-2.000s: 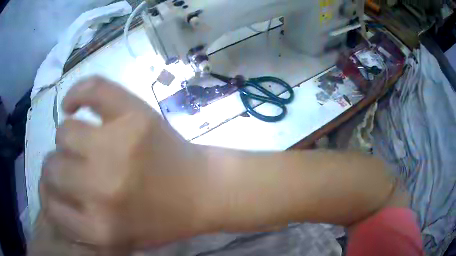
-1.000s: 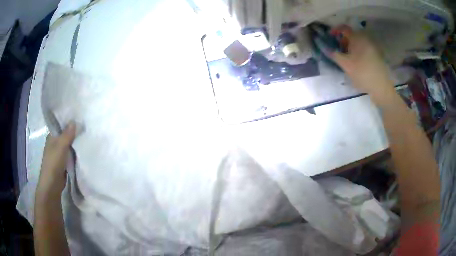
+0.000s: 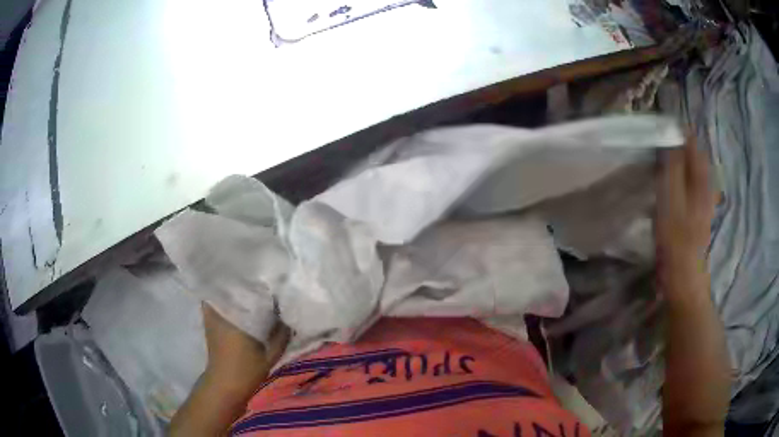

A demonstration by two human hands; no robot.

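A pale grey-white cloth piece (image 3: 342, 247) lies bunched across my lap, below the table's front edge. One part of it stretches in a blurred sweep to the right. My left hand (image 3: 235, 346) is at the lower left, its fingers partly hidden under the cloth, and holds it. My right hand (image 3: 686, 201) is raised at the right, blurred, at the far end of the stretched cloth; its fingertips meet the cloth's edge there.
The white table (image 3: 213, 94) fills the upper left, with a dark strip. Small labels (image 3: 611, 21) lie at its upper right. A heap of pale cloth (image 3: 747, 222) hangs at the far right. A grey-white tub (image 3: 81, 393) stands at the lower left.
The view has tilted down, and the machine head is out of it. The cloth has moved off the table to my lap. My right hand has left the dark green scissors and come to the cloth.
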